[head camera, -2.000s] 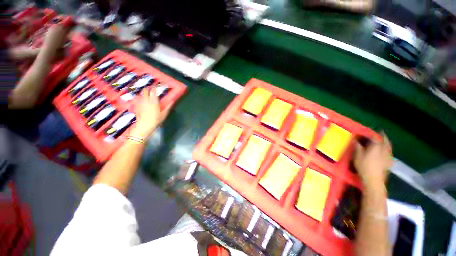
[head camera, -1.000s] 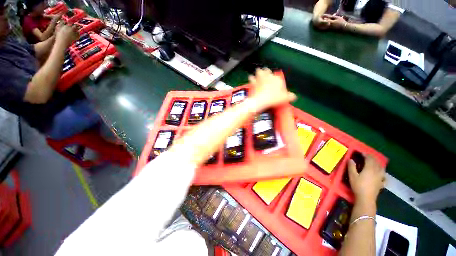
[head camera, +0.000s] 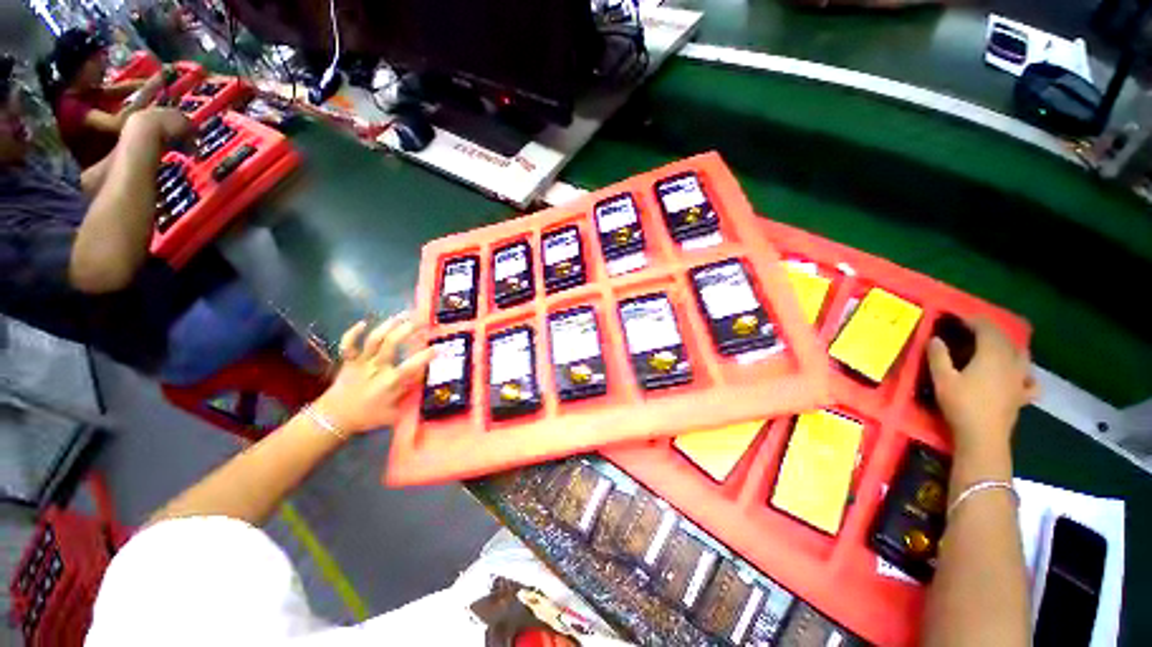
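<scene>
A red-orange tray (head camera: 594, 417) with two rows of phones, black with whitish upper parts, lies tilted across a second red tray (head camera: 708, 497). My left hand (head camera: 377, 375) touches the upper tray's left edge, fingertips over the rim; its hold is unclear. The lower tray shows yellow-faced closed phones (head camera: 819, 471) and a black-faced closed phone (head camera: 912, 512). My right hand (head camera: 983, 379) has its fingers round a black phone (head camera: 945, 344) in the far right pocket, partly hiding it. The upper tray covers the lower tray's left part.
Dark pieces with white strips (head camera: 676, 562) lie along the near bench edge. A smartphone (head camera: 1071, 581) lies on white paper (head camera: 1112, 531) at right. A monitor (head camera: 493, 63) stands behind. At left, a seated person (head camera: 114, 284) is beside stacked red trays (head camera: 234, 190).
The phone tray came from the left bench onto the yellow-phone tray. My left hand has moved from its far right corner to its left edge. My right hand stays at the black phone.
</scene>
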